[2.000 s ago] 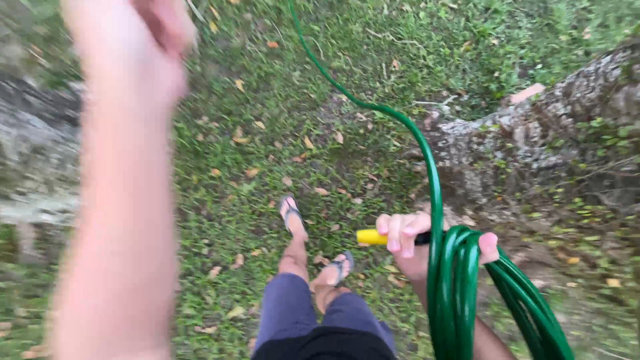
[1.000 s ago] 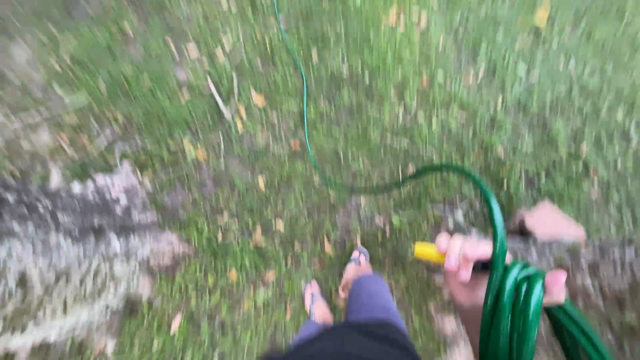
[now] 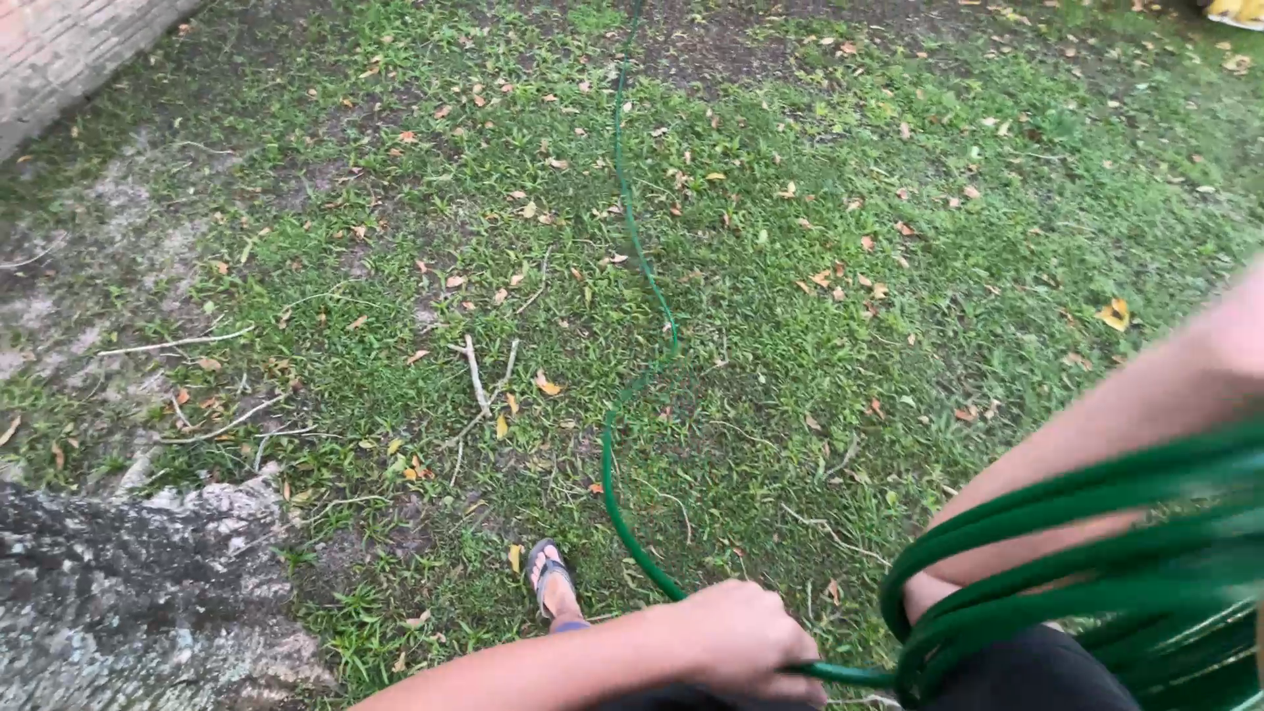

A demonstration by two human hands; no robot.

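A green garden hose [image 3: 608,464] runs over the grass from the top of the view down to my left hand [image 3: 746,637]. My left hand is closed around the hose near the bottom centre. From there a short length leads right to the thick coils of the same hose, which hang over my right forearm and hand at the lower right. Most of my right hand [image 3: 933,592] is hidden behind the coils, so its fingers cannot be made out.
Tree bark or a root [image 3: 148,602] rises at the lower left. Several sticks [image 3: 475,375] and dry leaves lie on the grass. A brick edge [image 3: 79,59] stands at the top left. My foot in a flip-flop [image 3: 549,578] is just left of the hose.
My left hand, out of view one second ago, now grips the hose. The coils and right arm have swung farther right and up in the view. The yellow hose end is no longer seen.
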